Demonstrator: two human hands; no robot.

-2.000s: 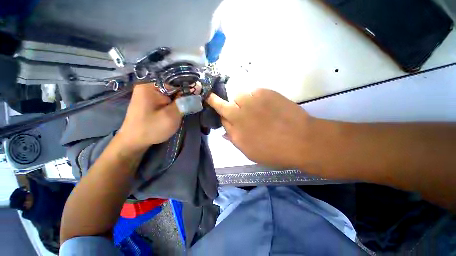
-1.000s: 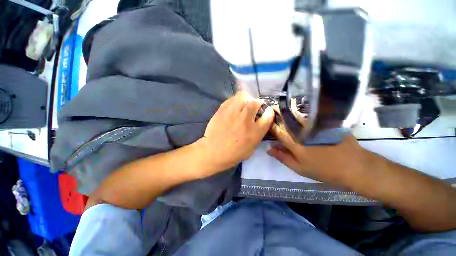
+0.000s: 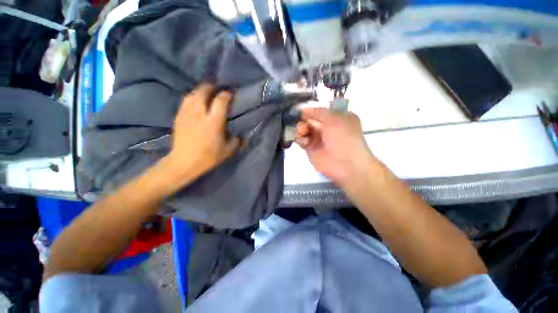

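A dark grey garment (image 3: 238, 177) lies bunched on the white machine table, left of and beside the needle area, and hangs over the front edge. My left hand (image 3: 202, 131) presses on the garment with fingers bent into the cloth. My right hand (image 3: 333, 137) pinches the garment's right edge just below the presser foot area (image 3: 306, 85), thumb and fingers together. The white sewing machine head with a blue stripe (image 3: 318, 24) stands above, blurred. The cloth directly under the foot is hard to make out.
A black smartphone (image 3: 468, 79) lies on the table at right. Thin coloured sticks (image 3: 549, 125) lie at the far right. A measuring tape (image 3: 428, 189) runs along the front edge. Blue plastic (image 3: 58, 217) and red plastic (image 3: 147, 238) show below at left. A grey housing (image 3: 37, 128) is at left.
My left hand has moved left from the needle onto the cloth. My right hand has drawn slightly left and holds the edge. The view has shifted, and the phone shows again.
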